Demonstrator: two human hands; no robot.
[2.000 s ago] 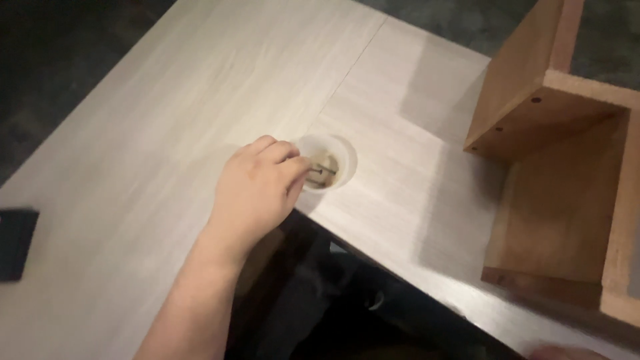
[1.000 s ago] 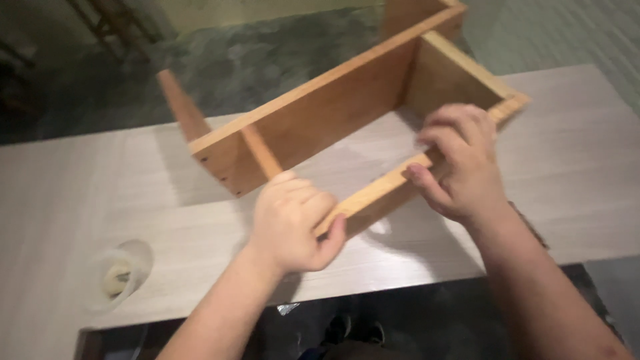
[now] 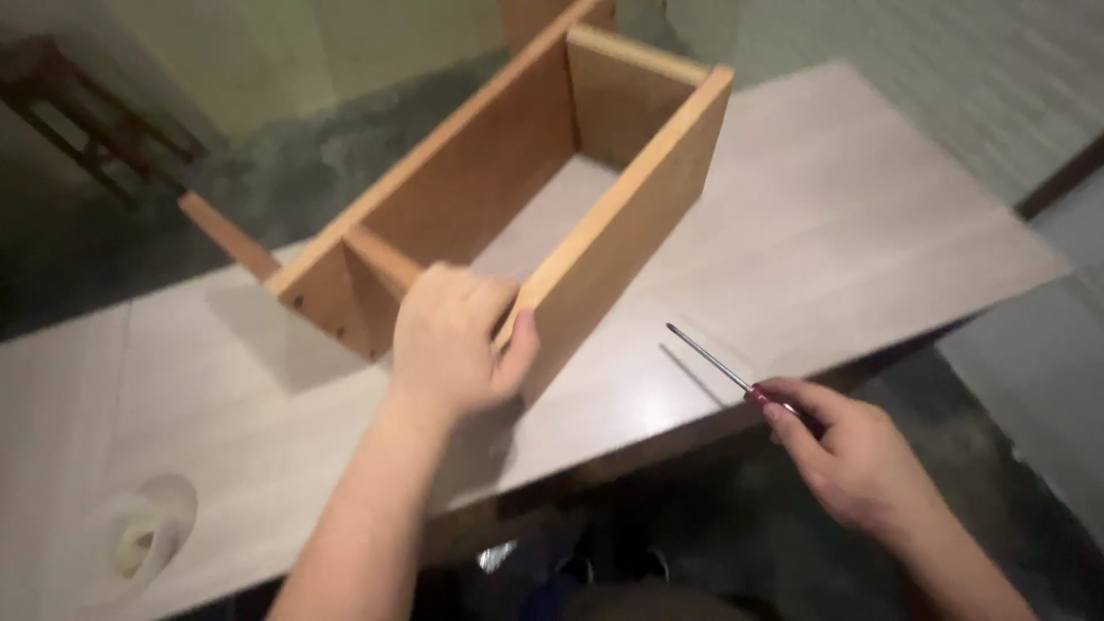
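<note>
A wooden shelf unit stands on a pale wood-grain table, its open compartments facing up. My left hand grips the near end of its front board, beside a short divider board. Dark screw holes or screw heads show on the unit's left end. My right hand holds a screwdriver by its red handle, over the table's front edge. The metal shaft points up and left, apart from the shelf unit.
A translucent plastic cup with small contents, blurred, is at the table's lower left. The table's front edge runs below both hands. A wooden stool stands on the floor at the upper left.
My right hand has let go of the shelf unit's front board and now holds a screwdriver to the right. My left hand, earlier at the cup, stays on the board. The view has shifted.
</note>
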